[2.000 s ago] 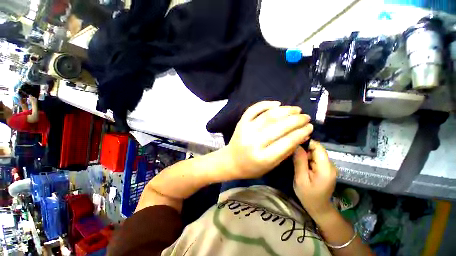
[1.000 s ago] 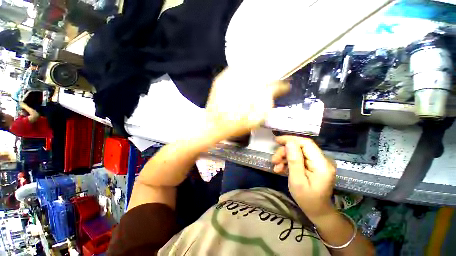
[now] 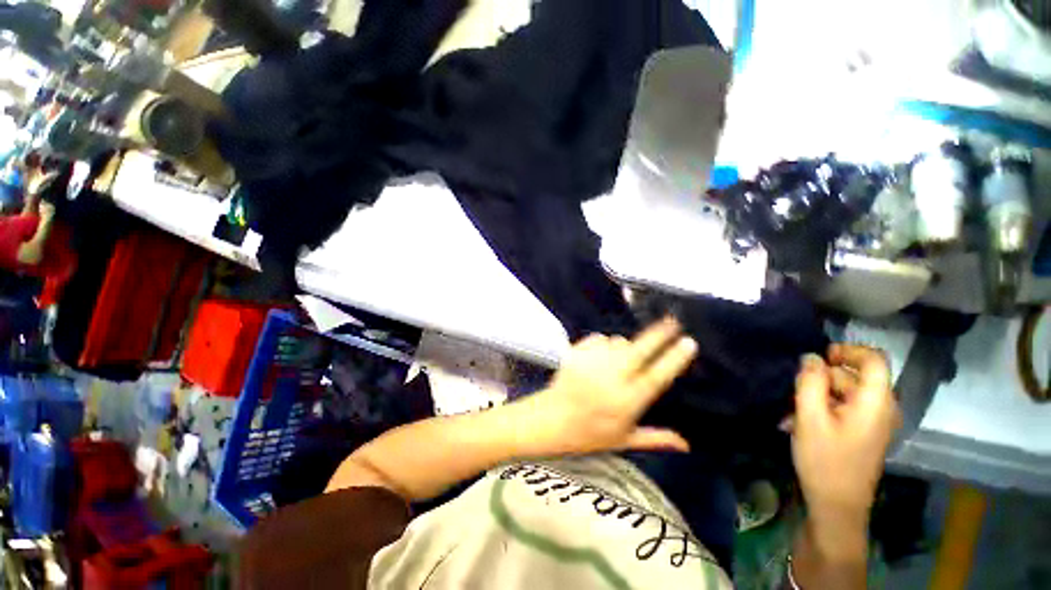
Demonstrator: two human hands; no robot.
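A dark cloth panel [image 3: 738, 357] lies over the table edge in front of the overlock machine [image 3: 853, 69]. My left hand [image 3: 622, 386] rests flat on its left part, fingers spread. My right hand [image 3: 847, 398] is at the cloth's right edge, thumb and fingers pinched together at its border; the pinched part is mostly hidden. More dark garment pieces [image 3: 519, 104] are heaped left of the machine and run down toward my left hand. The presser foot area [image 3: 795, 213] is blurred, and the cloth lies just below it.
A blue openwork crate [image 3: 248, 426] holding dark cloth stands at the left below the table [image 3: 415, 271]. A second sewing machine [image 3: 173, 125] is at the far left. Red containers [image 3: 225, 346] and a person in red [image 3: 23, 236] are beyond. Two silvery cylinders [image 3: 939, 196] are at the right.
Dark cloth now lies before the machine where the metal plate showed a second ago. My left hand has moved down and right onto it; my right hand has moved right. The view has shifted.
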